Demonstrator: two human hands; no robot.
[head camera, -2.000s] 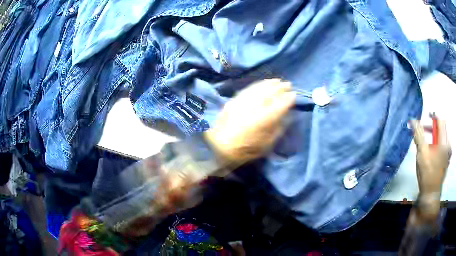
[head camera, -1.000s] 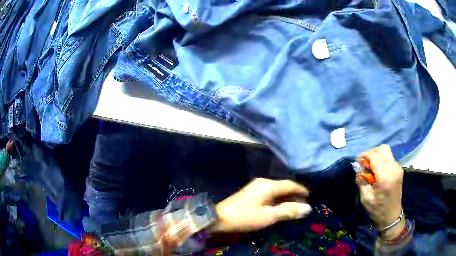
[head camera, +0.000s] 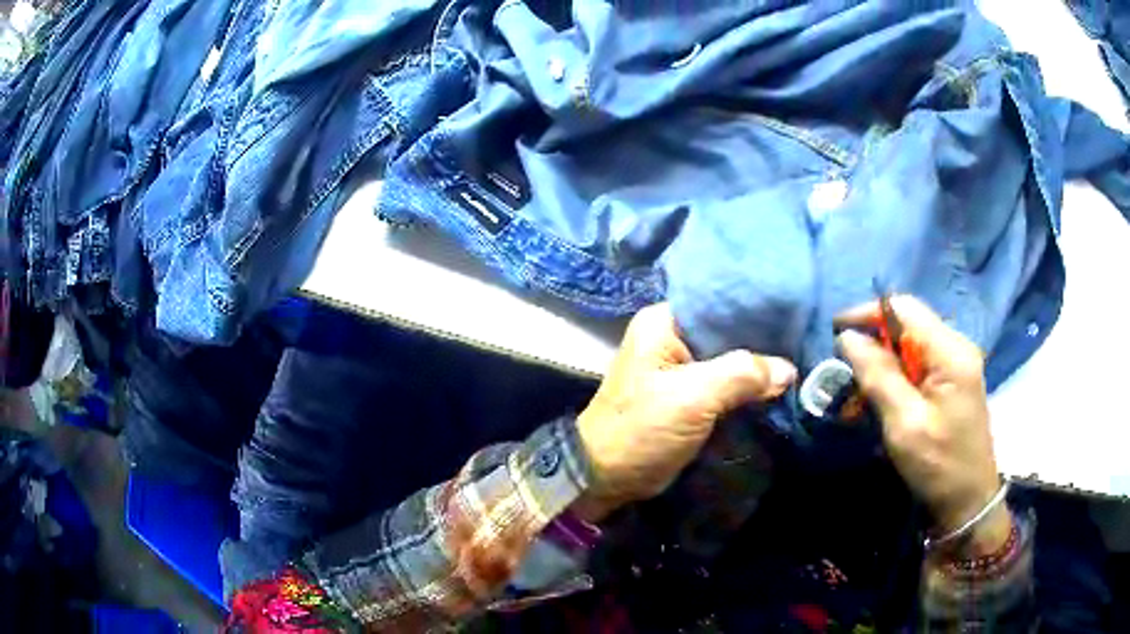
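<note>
A blue denim garment (head camera: 744, 254) lies on the white table with its smoother inside cloth showing, its near edge pulled over the table's front edge. My left hand (head camera: 657, 403) grips that near edge between thumb and fingers. My right hand (head camera: 929, 409) is just to the right, holding orange-handled snips (head camera: 905, 341) in the palm; their blades are mostly hidden. A round white tag (head camera: 827, 388) lies on the cloth between my hands. Another pale tag (head camera: 827, 196) shows farther up the garment. A dark strip label (head camera: 480, 208) is near the hem on the left.
A pile of overlapping denim garments (head camera: 161, 149) covers the left of the white table (head camera: 459, 316). More denim (head camera: 1097, 143) shows at the far right. Dark cloth hangs below the table edge, with a bright blue surface (head camera: 186, 533) at lower left.
My left hand has moved up from the lap and taken hold of the garment's near edge. My right hand has moved slightly up with the snips. The near part of the cloth is bunched between them.
</note>
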